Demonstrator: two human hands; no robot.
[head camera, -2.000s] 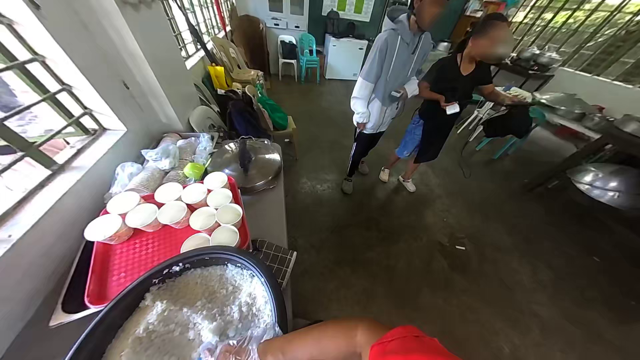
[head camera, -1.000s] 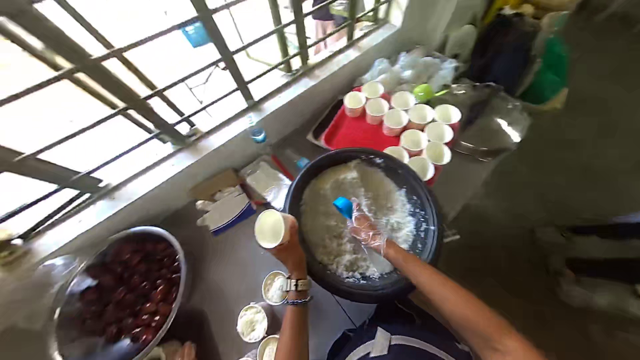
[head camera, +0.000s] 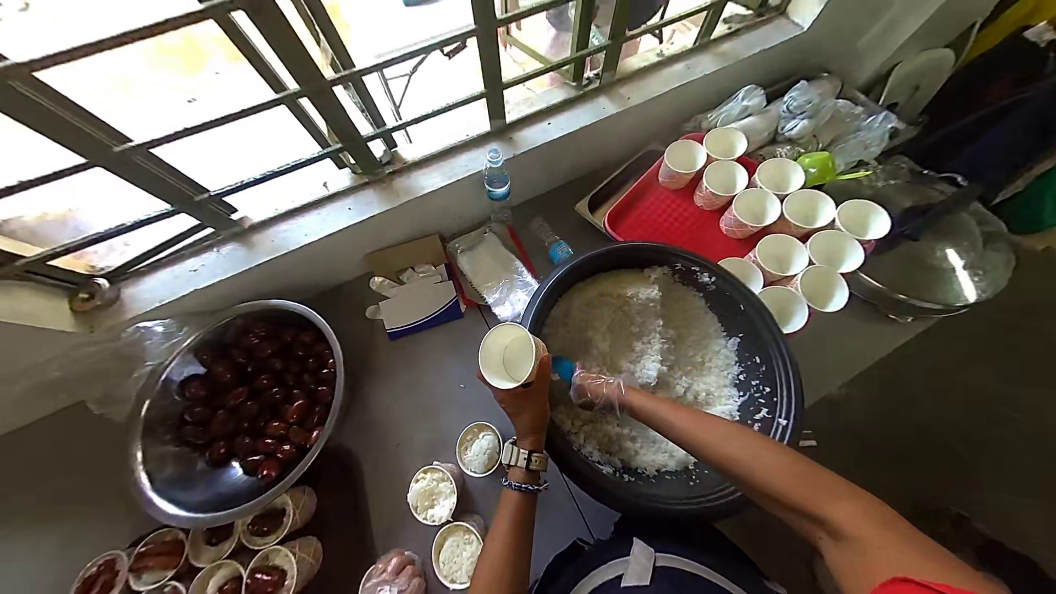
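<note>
My left hand (head camera: 525, 402), with a watch and bracelet at the wrist, holds an empty paper cup (head camera: 507, 355) upright by the left rim of a large black tub (head camera: 788, 396). Inside the tub, my right hand (head camera: 596, 391), in a clear plastic glove, grips a blue scoop (head camera: 564, 368) at the cooked white rice (head camera: 685, 363). Below my left hand stand paper cups of rice (head camera: 432, 495). A steel bowl (head camera: 148, 462) of dark red, glossy food (head camera: 264, 388) is at left, with cups of dark food (head camera: 266, 577) under it.
Empty paper cups (head camera: 751, 212) stand on a red tray (head camera: 652, 206) behind the tub. A glove box (head camera: 421, 307), plastic bottles (head camera: 497, 177) and a plastic-wrapped pack (head camera: 493, 268) lie near the barred window. Another person's gloved hand (head camera: 393, 573) shows at the bottom edge.
The view has swung from the room to the table and then come closer. Two seconds ago my right hand was in the rice; the cup in my left hand shows from one second ago.
</note>
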